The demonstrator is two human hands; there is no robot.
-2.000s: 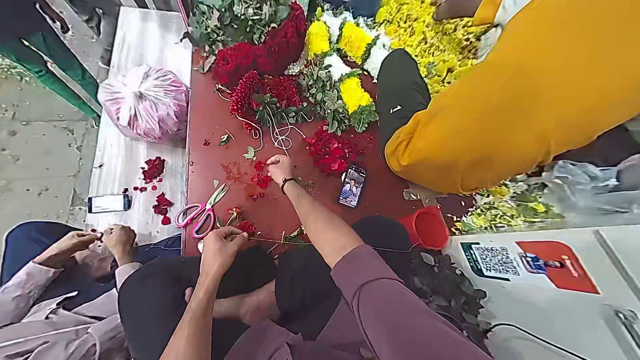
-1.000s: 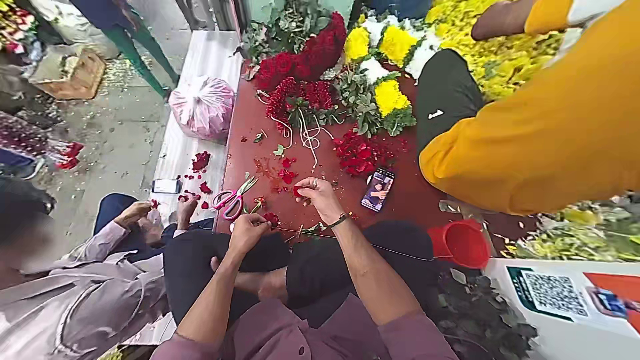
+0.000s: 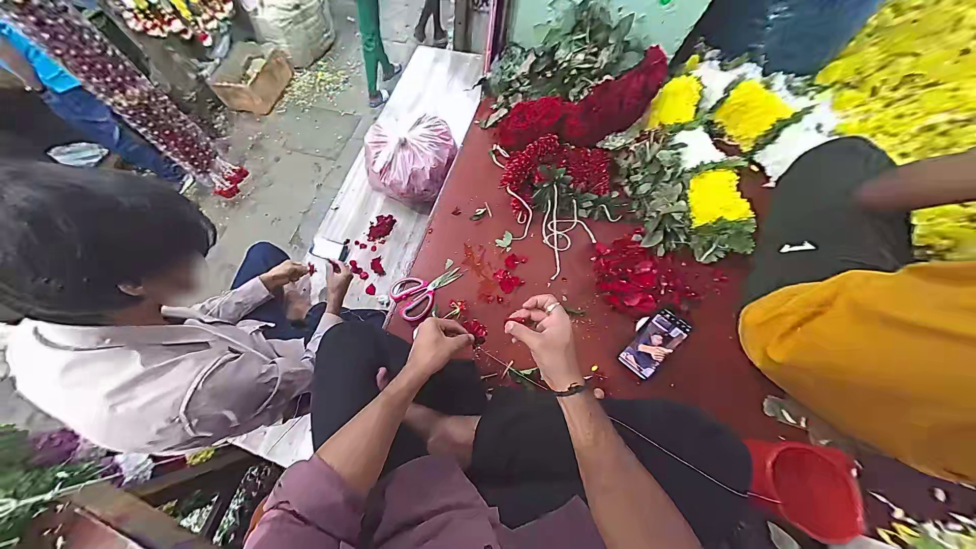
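Note:
My left hand (image 3: 441,345) pinches the end of a short string of red petals (image 3: 476,331) above my lap. To its right, my right hand (image 3: 545,335) holds a small red petal (image 3: 518,320) between thumb and fingers. A pale thread (image 3: 671,456) runs from near my left hand beneath my right wrist to a red plastic container (image 3: 816,488). Pink-handled scissors (image 3: 415,296) lie beyond my left hand. Loose red petals (image 3: 506,280) are scattered on the red surface, with a larger heap (image 3: 633,271) beyond my right hand.
A phone (image 3: 656,343) lies right of my right hand. Red garlands (image 3: 579,114) and a yellow-and-white garland (image 3: 720,194) lie farther back. A tied plastic bag (image 3: 410,160) stands on the white ledge. One person (image 3: 152,366) sits at left; another person's yellow-clad leg (image 3: 862,366) is at right.
My right hand was at the loose petals by the white strings; it has come back close to my left hand. The view has swung to the left.

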